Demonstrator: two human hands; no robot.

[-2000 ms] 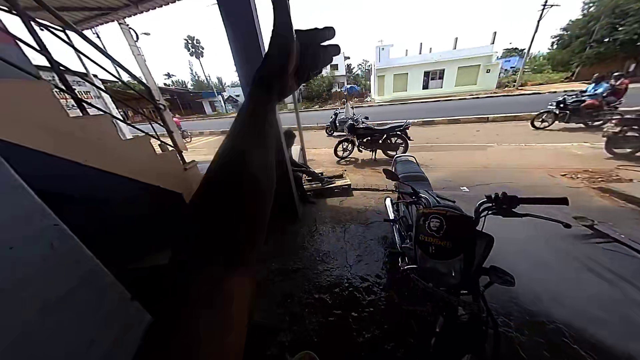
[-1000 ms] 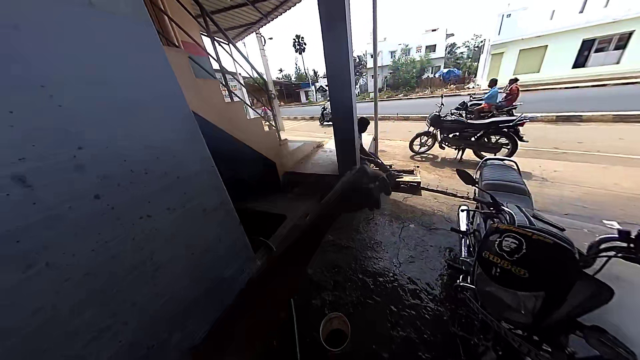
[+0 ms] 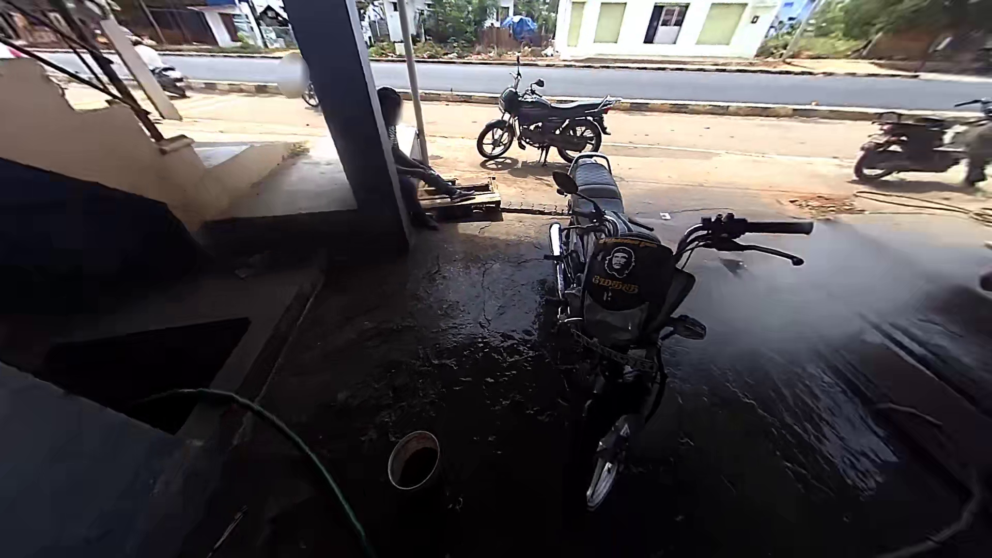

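Observation:
Neither of my hands shows in the head view. A motorcycle (image 3: 632,291) with a dark front cowl stands on wet ground right of centre, its front wheel toward me. White spray (image 3: 821,287) hangs in the air beside its handlebar; the source is not visible. An open bucket (image 3: 414,460) is on the dark floor left of the front wheel. A green hose (image 3: 291,434) curves across the lower left.
A dark pillar (image 3: 349,116) stands at left centre, with a seated person (image 3: 411,167) behind it near a wooden pallet (image 3: 480,198). A second motorcycle (image 3: 542,120) is parked by the road. A dark opening (image 3: 155,368) lies in the floor at left.
An arm with a raised hand, seen in the earliest frame and lower a second ago, is out of view. Spray now shows beside the motorcycle. The view has swung about.

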